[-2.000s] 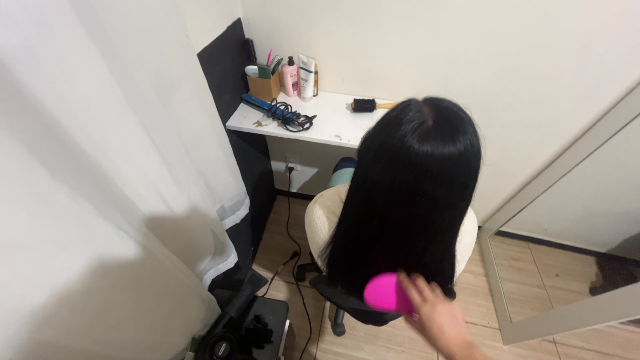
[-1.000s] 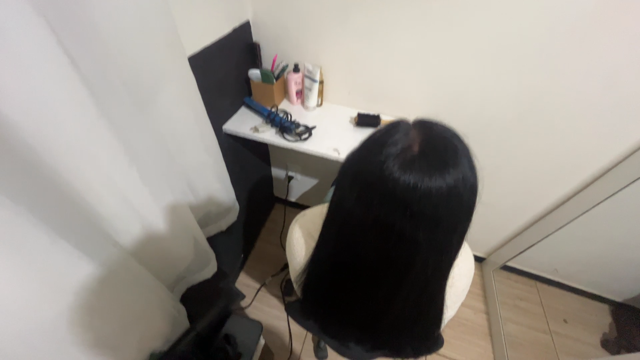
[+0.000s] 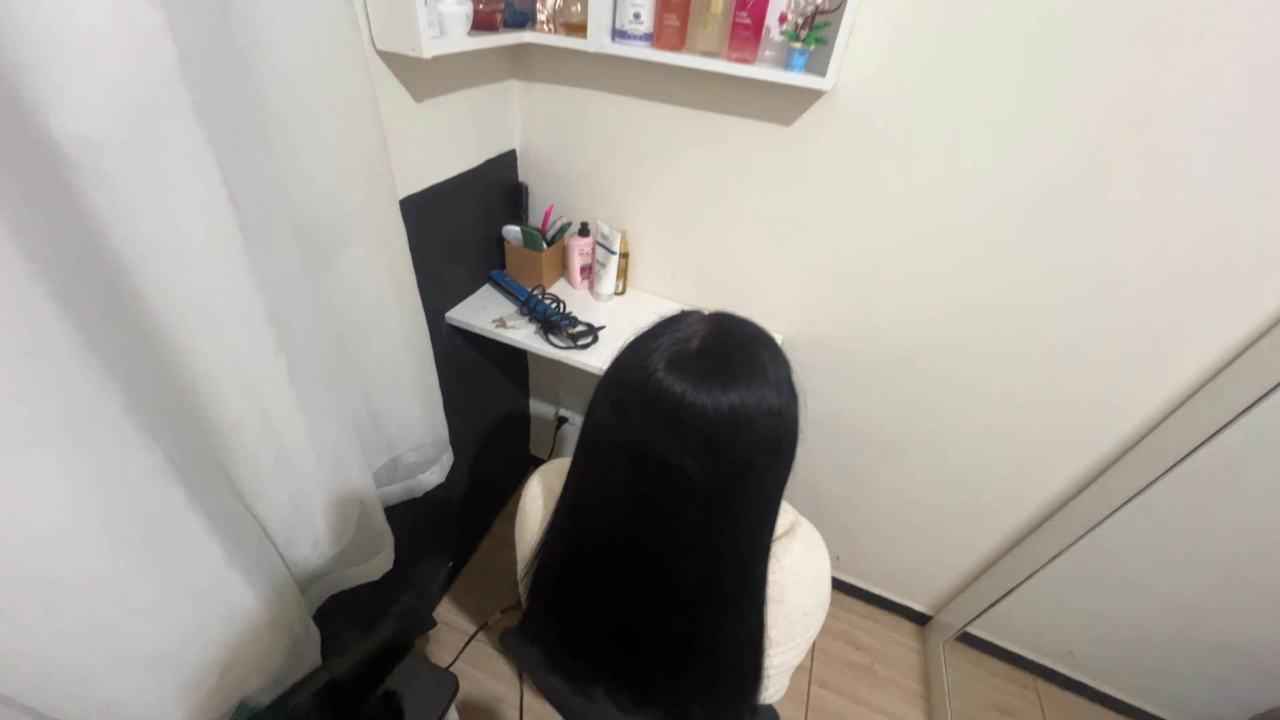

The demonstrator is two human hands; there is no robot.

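Note:
Neither my left hand nor my right hand shows at this moment. A seated person's long, straight black hair (image 3: 665,520) hangs down over the back of a cream chair (image 3: 800,600), seen from behind. Beyond the head, a blue hair straightener (image 3: 512,288) with its coiled black cord (image 3: 562,325) lies on a white wall-mounted desk (image 3: 640,312). The brush with dark bristles seen on the desk before is hidden now, and the pink brush is out of view.
A cardboard box of combs (image 3: 535,262), a pink pump bottle (image 3: 580,258) and a white tube (image 3: 606,262) stand on the desk. White curtain (image 3: 200,350) hangs left; a framed mirror (image 3: 1100,600) leans right. Above is a shelf (image 3: 720,72) with bottles. A cord (image 3: 480,640) crosses the floor.
My right hand, at the hair ends with a pink brush two seconds ago, has left the view. The view has shifted up, bringing in the wall shelf.

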